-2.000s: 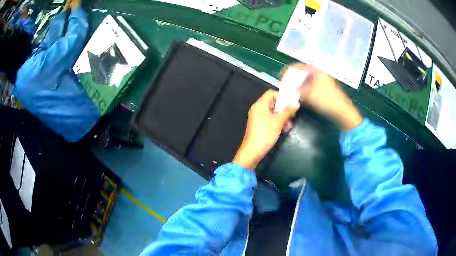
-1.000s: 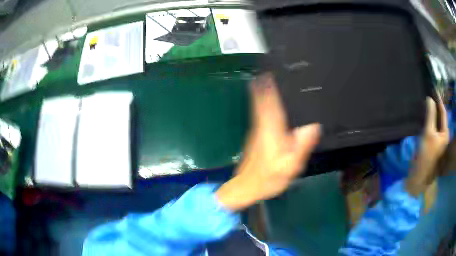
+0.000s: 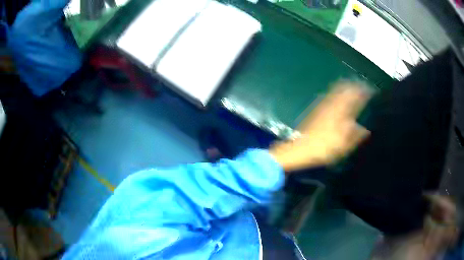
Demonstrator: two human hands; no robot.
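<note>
A black tray [image 3: 407, 147] is tilted up at the right, seen as a dark blurred slab. My left hand [image 3: 328, 127] is blurred at its left edge, with thumb and fingers apart; whether the edge lies between them cannot be told. My right hand [image 3: 441, 221] is blurred and dim at the tray's lower right edge and holds it. Two white slabs [image 3: 216, 48] lie side by side in a dark-edged tray at the upper left of the green bench. Their exact kind cannot be told.
Printed boxes [image 3: 374, 43] stand in a row along the bench's far side. Another person's blue sleeve [image 3: 43, 48] is at the upper left. A dark stack [image 3: 25, 147] stands on the left over a pallet [image 3: 62, 175]. The floor is blue with a yellow line.
The view has swung round, so the white slabs now show nearer the middle. The black tray has gone from showing its broad face to a steeper tilt at the right. Both hands remain beside it.
</note>
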